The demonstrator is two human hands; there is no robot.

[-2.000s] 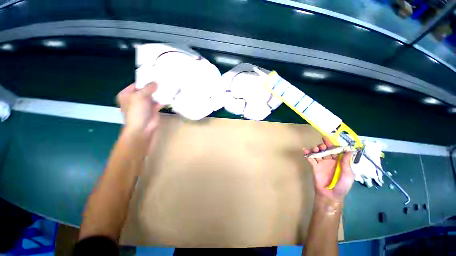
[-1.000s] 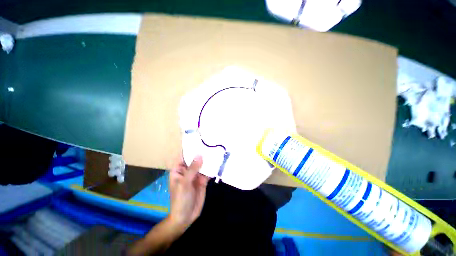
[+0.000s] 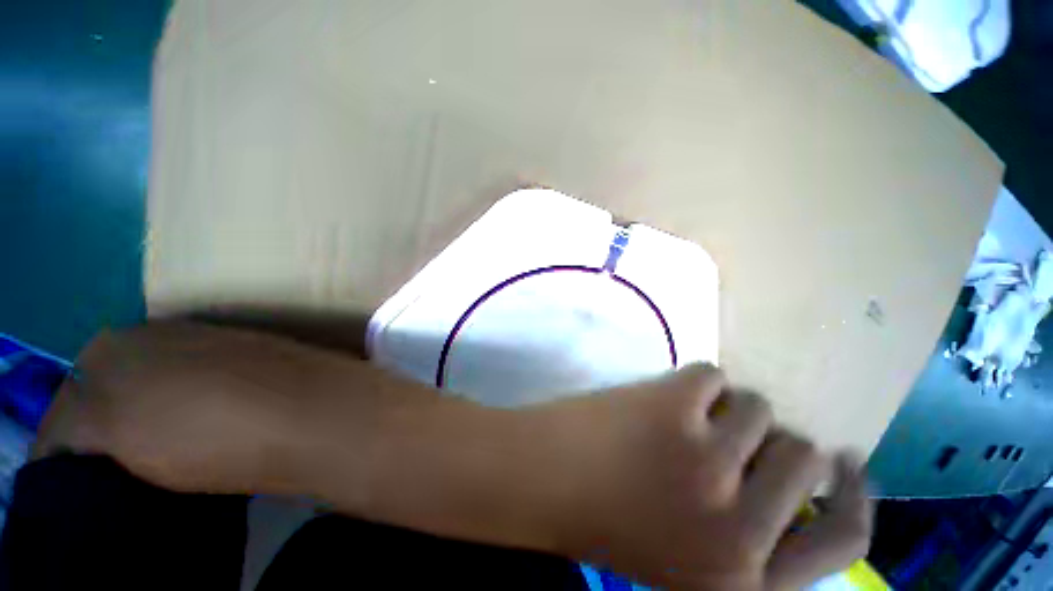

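A white many-sided plastic housing (image 3: 554, 329) lies on the tan cardboard sheet (image 3: 346, 139). A thin dark red wire loop (image 3: 505, 285) curves over it, with a grey-blue tape piece (image 3: 617, 247) at the notch in its far edge. My left forearm crosses in front of the housing and hides its near part. My left hand (image 3: 751, 491) is at the lower right, blurred, with its fingers curled on the yellow caulking gun (image 3: 864, 575). Only small yellow parts of the gun show; its nozzle and cartridge are hidden or out of view. My right hand is not in view.
Another white housing (image 3: 947, 40) lies at the top right, beyond the cardboard. A crumpled white tissue heap (image 3: 1007, 318) is at the right on the green surface (image 3: 912, 433). Small dark slots are near the right edge. Blue things show at the lower left.
My left hand has let go of the housing's near edge and reached right, onto the gun. The cartridge and nozzle end have left the housing. The housing appears turned, with the notch at the far side.
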